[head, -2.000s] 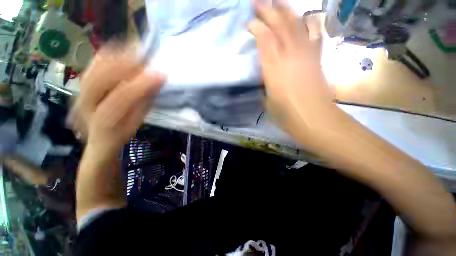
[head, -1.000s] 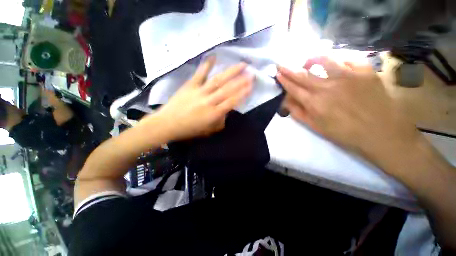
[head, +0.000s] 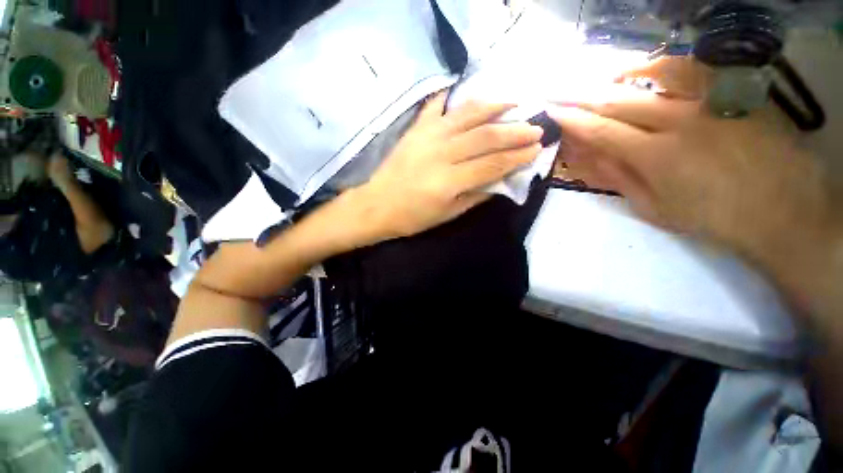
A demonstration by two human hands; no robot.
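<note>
A white fabric panel (head: 333, 88) with a dark-lined edge lies to the left of the machine, partly under my left forearm. A black fabric panel (head: 444, 268) hangs over the table's front edge below it. My left hand (head: 453, 166) lies flat on the fabric, fingers pointing right, pressing a pale piece with a small dark patch. My right hand (head: 675, 157) is beside it near the bright lamp, its fingertips at the fabric edge; its wrist is blurred. The glare and my fingers hide the needle area.
The white sewing table (head: 647, 268) has a worn front edge. A round dark knob (head: 738, 37) is at the top right. A dark crate (head: 342, 319) stands below. Another person's arm (head: 81, 208) and a pale machine with a green disc (head: 37, 81) are at the left.
Since the earlier frames, the fabric was lowered and spread beside the machine. In the last second, my left hand and the pale piece have moved right towards the lamp; more white panel shows.
</note>
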